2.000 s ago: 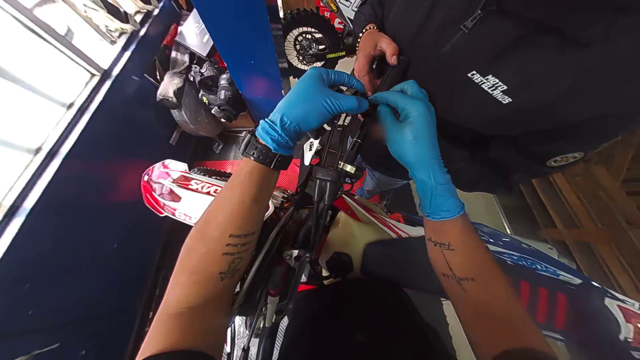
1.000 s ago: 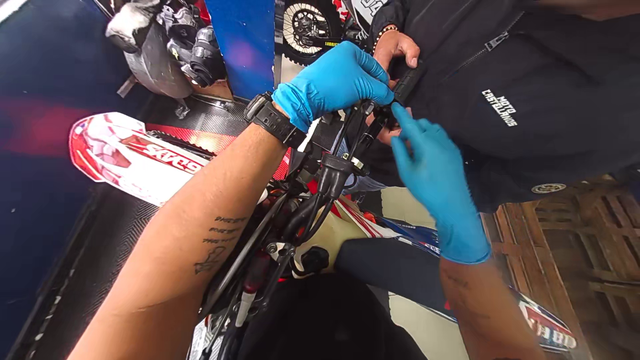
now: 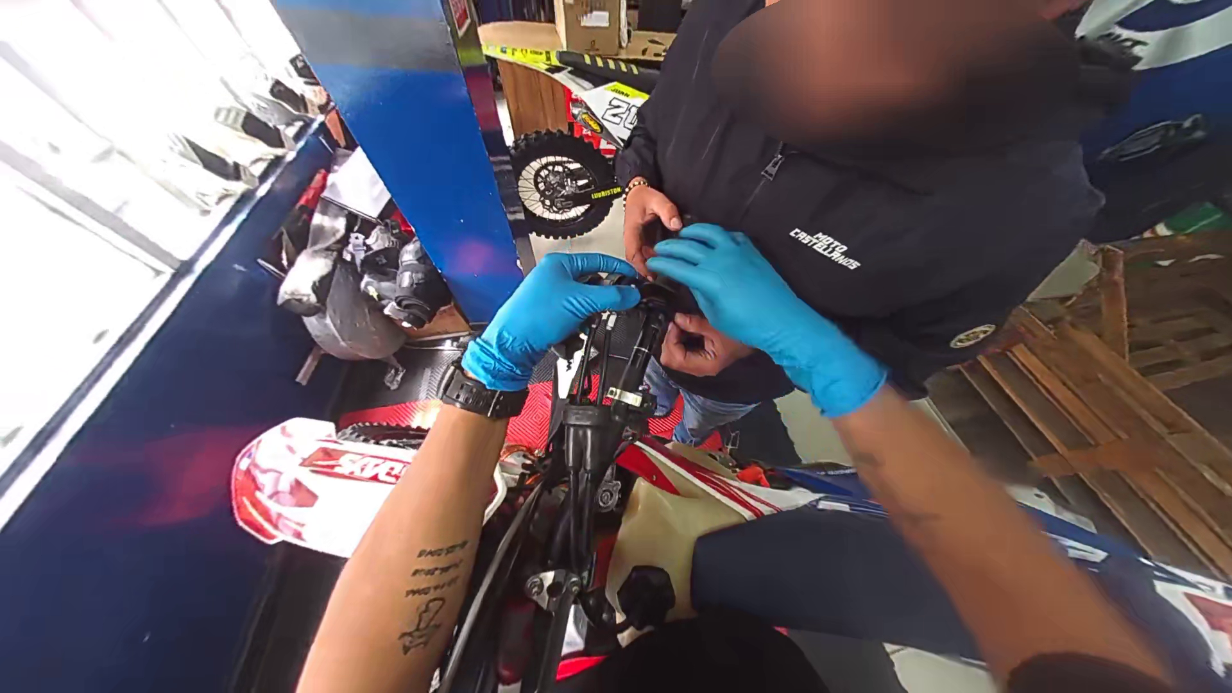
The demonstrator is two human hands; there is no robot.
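A dirt bike with a white and red front fender (image 3: 308, 486) and a dark seat (image 3: 818, 568) lies below my arms. My left hand (image 3: 553, 313), in a blue glove, is at the far part of the black handlebar (image 3: 630, 356), thumb and fingers near its controls. Over the same part, from the right, reaches my gloved right hand (image 3: 727, 284), fingers bent. Whether either hand grips a part there is hidden. Another person's two bare hands (image 3: 650, 226) (image 3: 703, 346) are close by, one beyond my fingers and one under my right hand.
The other person (image 3: 866, 212), in a dark jacket, stands across the handlebar. A blue pillar (image 3: 414, 125) rises at upper left, with riding gear (image 3: 356, 269) beside it. Another dirt bike's wheel (image 3: 563, 183) is behind. Wooden pallets (image 3: 1107, 433) lie at right.
My right hand, apart from my left with fingers extended a second ago, has come over the handlebar end beside it. A second hand of the other person now shows below. The view has shifted.
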